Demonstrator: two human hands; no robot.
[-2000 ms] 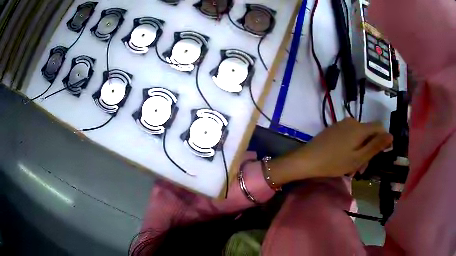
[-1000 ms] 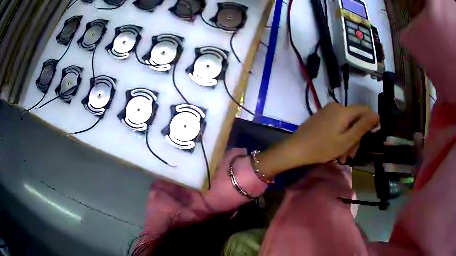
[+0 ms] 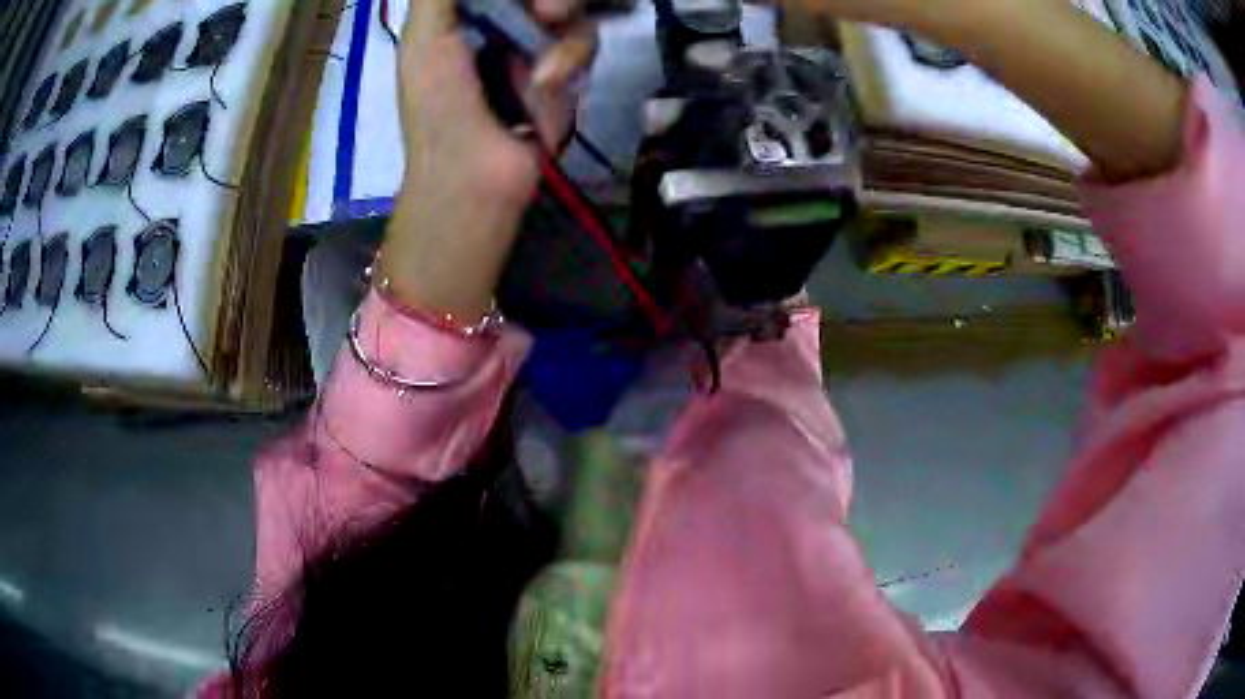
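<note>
My left hand [image 3: 464,137] is near the top, closed around a black cable end with a red wire [image 3: 594,225]. A grey piece [image 3: 503,19] shows at its fingers; its exact shape is blurred. The test fixture [image 3: 751,246], a black body with a silver head and a green patch, stands right of my left hand. My right forearm reaches in from the upper right, above the fixture. My right hand is cut off by the top edge.
A foam tray [image 3: 103,328] with rows of round units and thin leads lies on a stack at the left. Another foam tray [image 3: 1010,116] sits on a brown-edged stack at the right. A blue cloth or bag [image 3: 580,376] hangs below the fixture.
The view has swung right, so the left tray moved towards the left edge and the fixture is fully seen. My left hand now holds the cable. The meter has left the view.
</note>
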